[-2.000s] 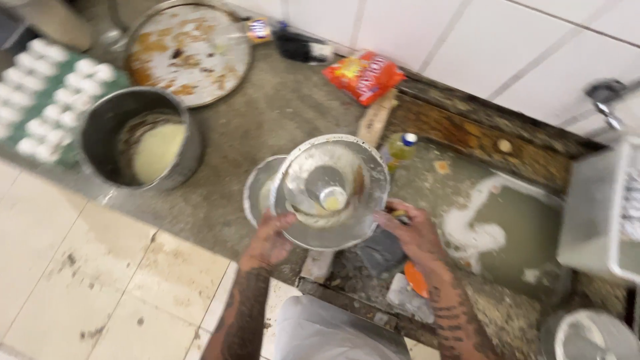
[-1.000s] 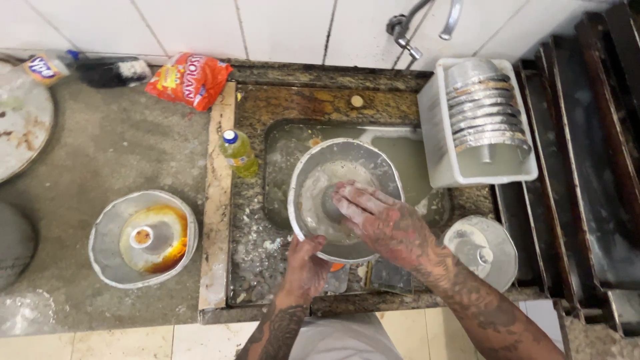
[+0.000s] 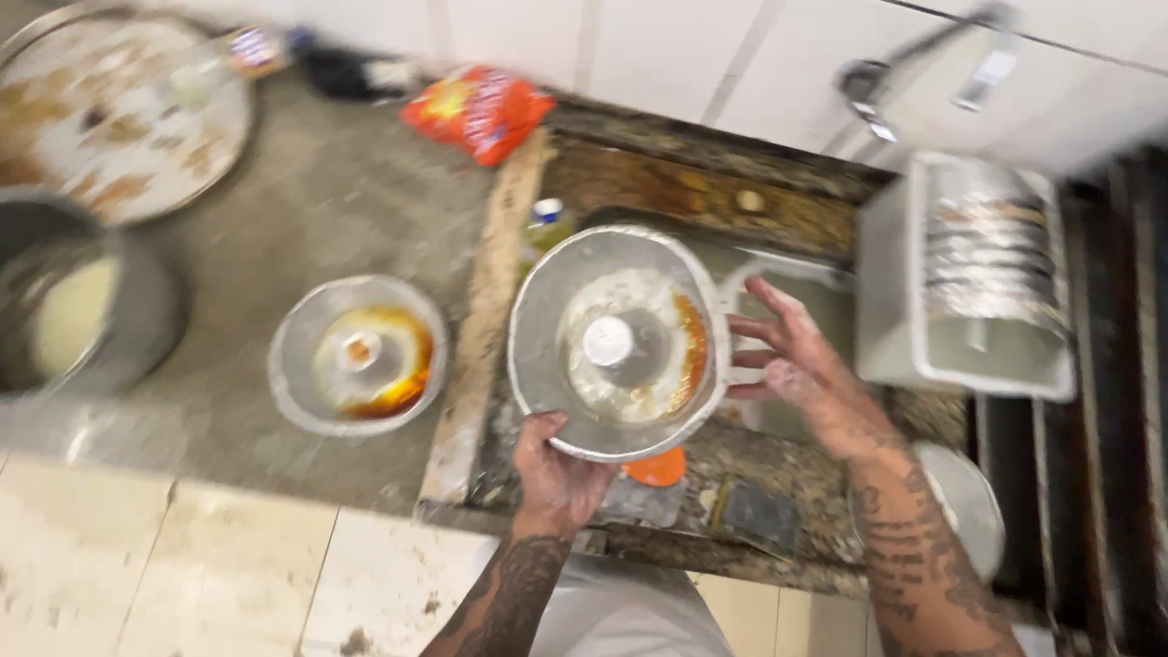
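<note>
A metal ring cake pan [image 3: 620,342] with a central tube is held over the near left part of the sink. Whitish residue and a patch of amber liquid lie in its bottom. My left hand [image 3: 561,474] grips its lower left rim, thumb on the edge. My right hand [image 3: 789,360] is beside the right rim with fingers spread; whether the fingertips touch the rim is unclear. A second ring pan [image 3: 360,354], with amber-brown liquid around its tube, sits on the counter to the left.
Cloudy water fills the sink [image 3: 821,301]. A white bin [image 3: 881,301] of stacked metal pans stands right, beside dark racks [image 3: 1113,411]. A bottle [image 3: 547,224] is behind the held pan. A red bag [image 3: 479,109], large pot [image 3: 137,310], stained round tray [image 3: 119,109] and faucet [image 3: 862,82] surround the work area.
My right hand was inside the held pan one second ago and is now at its right side. Amber liquid now shows in the held pan. The view has shifted left.
</note>
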